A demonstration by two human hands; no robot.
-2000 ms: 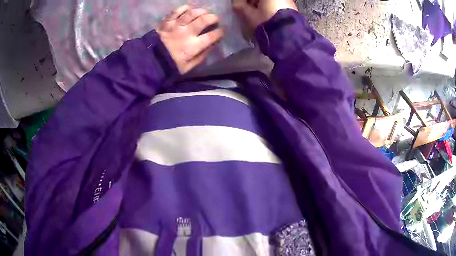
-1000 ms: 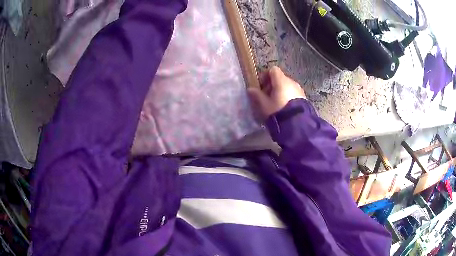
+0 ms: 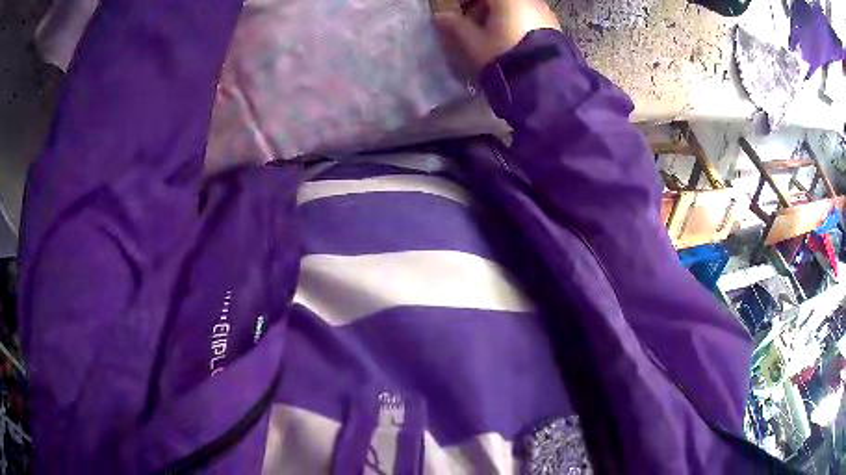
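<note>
The pink-lilac mottled fabric [image 3: 343, 79] lies spread on the worktable in front of me, with a crease near its left part. My right hand [image 3: 496, 28] is at the top edge of the picture at the fabric's right side. Its fingers are bent around the end of the wooden ruler [image 3: 447, 5], of which only a small bit shows. My left hand is out of the picture; only its purple sleeve reaches up past the top edge at the left.
The speckled, lint-littered table cover [image 3: 640, 65] extends to the right. A pale mottled cut piece [image 3: 768, 70] and purple scraps [image 3: 816, 37] lie at the far right. A dark object's edge [image 3: 724, 5] shows at the top. Wooden chairs [image 3: 798, 218] stand beyond the table.
Since one second ago the view has tipped down, so the iron and most of the ruler have left the picture. Two seconds ago my left hand showed on the fabric; now it is out of view.
</note>
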